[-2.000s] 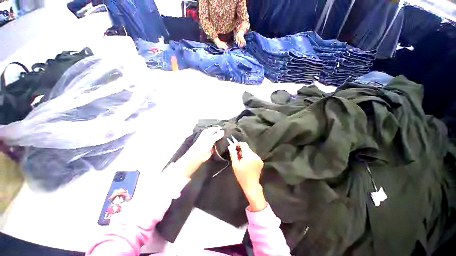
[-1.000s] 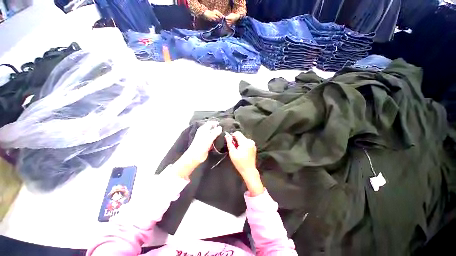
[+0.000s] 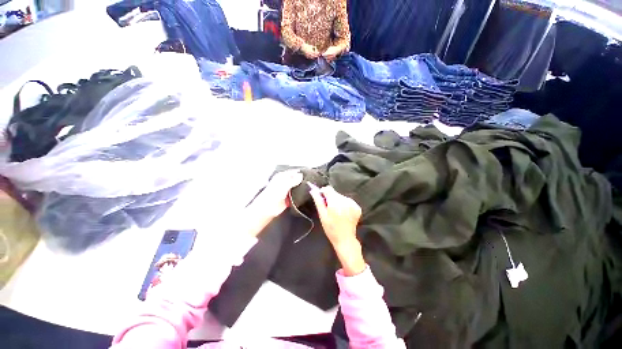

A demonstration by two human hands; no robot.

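A dark olive-green garment (image 3: 300,262) lies in front of me and runs into the olive heap on the right. My left hand (image 3: 274,198) pinches its upper edge. My right hand (image 3: 338,217) is just right of it, fingers closed, with a small pale tip at the fingertips, likely the thread snips (image 3: 313,187); the rest of the tool is hidden in the hand. A thin pale line, a drawstring or thread (image 3: 308,225), curves down from the left fingertips over the cloth.
The olive garment pile (image 3: 436,198) with a white tag (image 3: 517,275) fills the right. A smartphone (image 3: 168,259) is partly covered by my left sleeve. A clear plastic bag (image 3: 129,157) and black bag (image 3: 34,126) lie left. Folded jeans (image 3: 409,88) and a person (image 3: 316,31) are across the table.
The view has shifted, so the table things sit lower. The right hand has moved slightly off the left fingertips. More of the pale line shows, and the left sleeve now overlaps the phone.
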